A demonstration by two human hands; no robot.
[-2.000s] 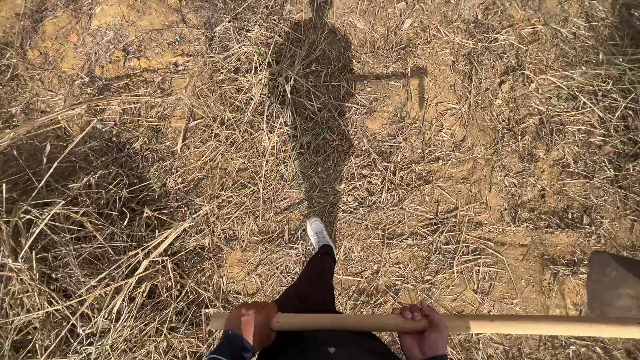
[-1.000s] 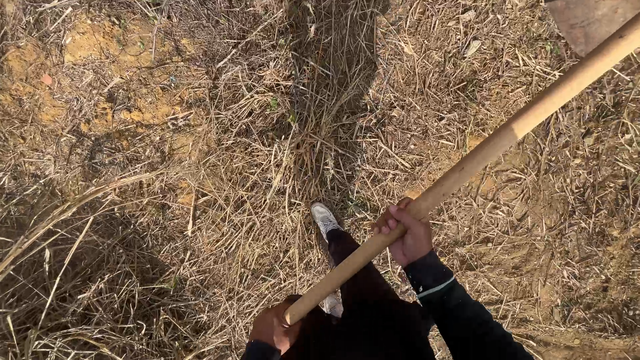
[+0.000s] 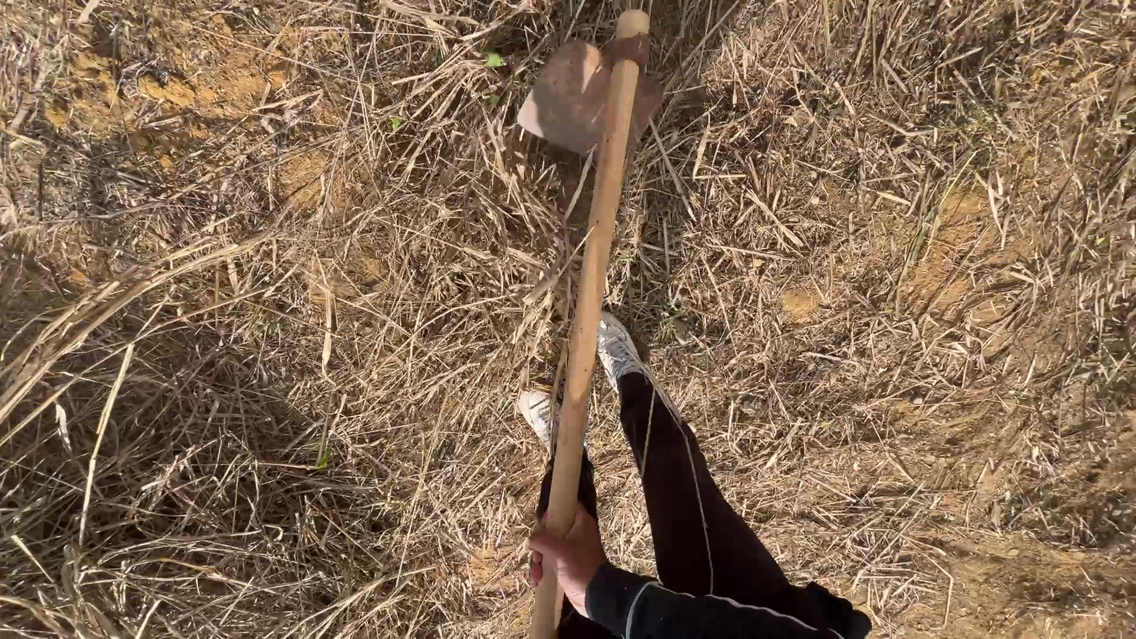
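Note:
A hoe with a long wooden handle (image 3: 590,311) stretches from the bottom of the view up to the top centre. Its broad metal blade (image 3: 572,102) is at the far end, over dry grass, left of the handle's tip; whether it touches the ground I cannot tell. Low in the view, my right hand (image 3: 568,555) is closed around the handle, its dark sleeve coming in from the lower right. My left hand is out of view, and the handle's near end is cut off by the bottom edge.
Dry cut grass and straw (image 3: 799,444) cover the ground, with bare yellowish soil (image 3: 213,80) showing at upper left. Taller dry stalks (image 3: 115,311) lean in from the left. My two feet in white shoes (image 3: 617,351) stand beside the handle.
The hoe has swung from the right side to point away from me, its blade now at top centre. My left hand, on the handle's end before, has left the view.

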